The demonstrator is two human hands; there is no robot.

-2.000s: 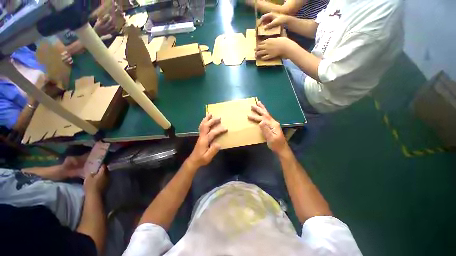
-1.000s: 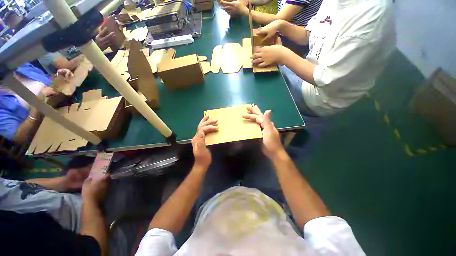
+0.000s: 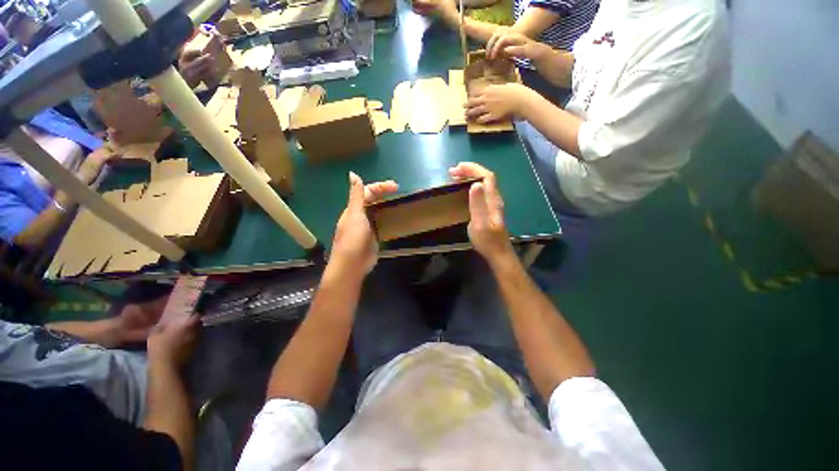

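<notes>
A brown mailer box (image 3: 423, 213) is held at the front edge of the green bench. It is tilted so that a narrow side faces me, with a dark line along its upper edge. My left hand (image 3: 357, 221) presses its left end, thumb and fingers at the upper corner. My right hand (image 3: 487, 212) presses its right end, fingers over the upper right corner. The far face of the box is hidden.
A closed brown box (image 3: 333, 131) stands mid-bench. Flat box blanks (image 3: 152, 210) are stacked at left behind a cream pipe post (image 3: 230, 156). A neighbour's hands fold an open box (image 3: 489, 115) at right. A person at left holds a pinkish slab (image 3: 181, 302).
The box has turned from its broad top face to a narrow side. My hands have moved from its top to its two ends. The neighbour's upper hand at right has shifted.
</notes>
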